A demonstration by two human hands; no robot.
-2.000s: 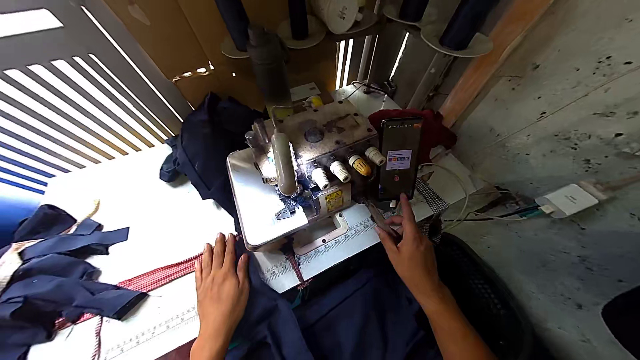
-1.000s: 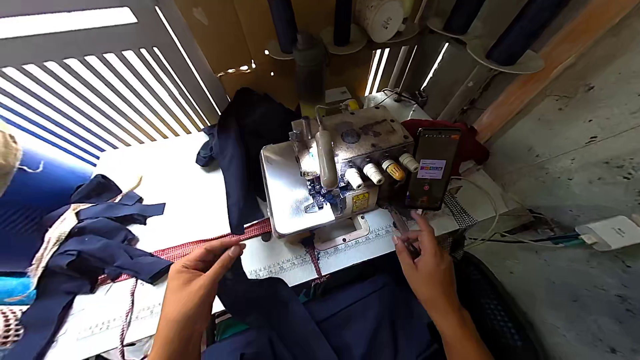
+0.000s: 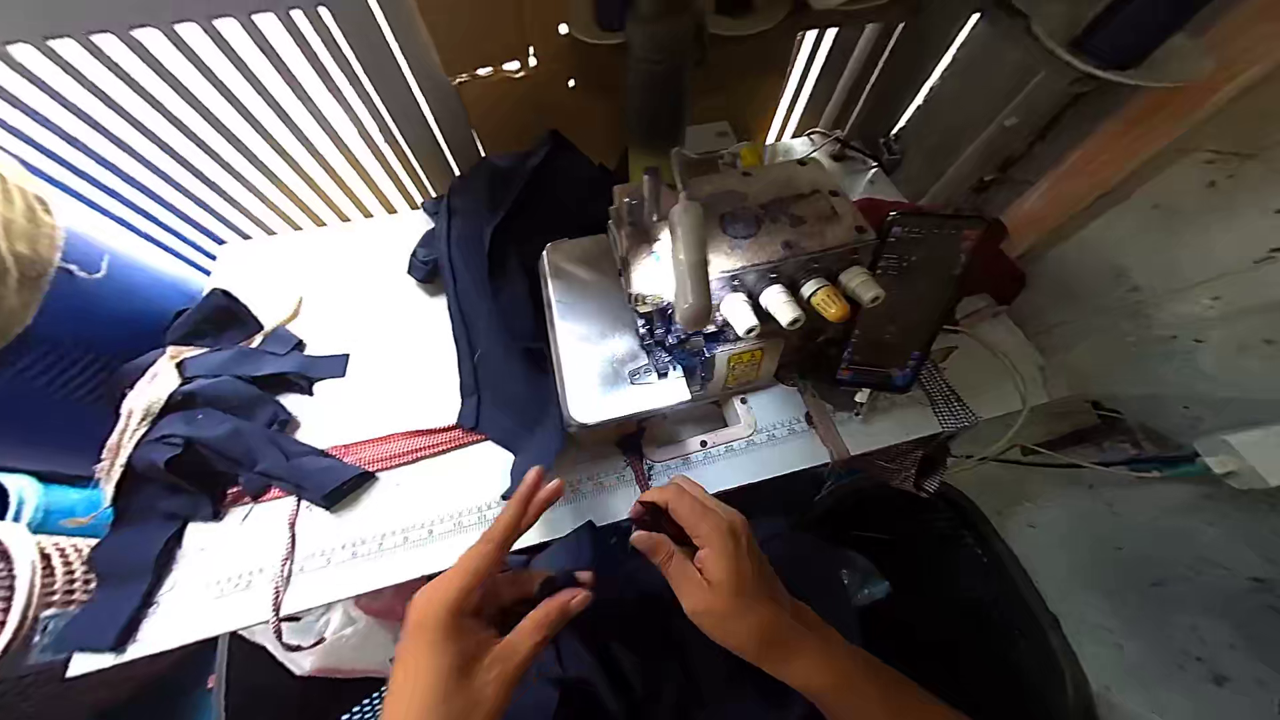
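Observation:
An overlock sewing machine (image 3: 740, 240) with a metal plate stands on the white table. Below its left side is my left hand (image 3: 490, 610), thumb and fingers spread; a little dark cloth shows behind its fingers, and whether they touch it is unclear. My right hand (image 3: 710, 570), in front of the machine, pinches a small dark piece (image 3: 660, 525), perhaps the end of the dark red braided strip (image 3: 636, 460) hanging from the machine. Navy fabric (image 3: 500, 300) lies left of the machine and runs down over the table edge. More navy cloth (image 3: 590, 640) lies beneath both hands.
Navy fabric scraps (image 3: 230, 430) and a red checked strip (image 3: 400, 448) lie on the left of the table (image 3: 330, 270). A phone (image 3: 915, 300) leans right of the machine. Printed measuring tape (image 3: 430, 535) runs along the front edge. A black basket (image 3: 1030, 600) is at lower right.
My right hand has left the spot below the phone and moved left, now pinching something dark. My left hand's fingers, together a second ago, are spread. The phone's screen has gone darker. The view has shifted.

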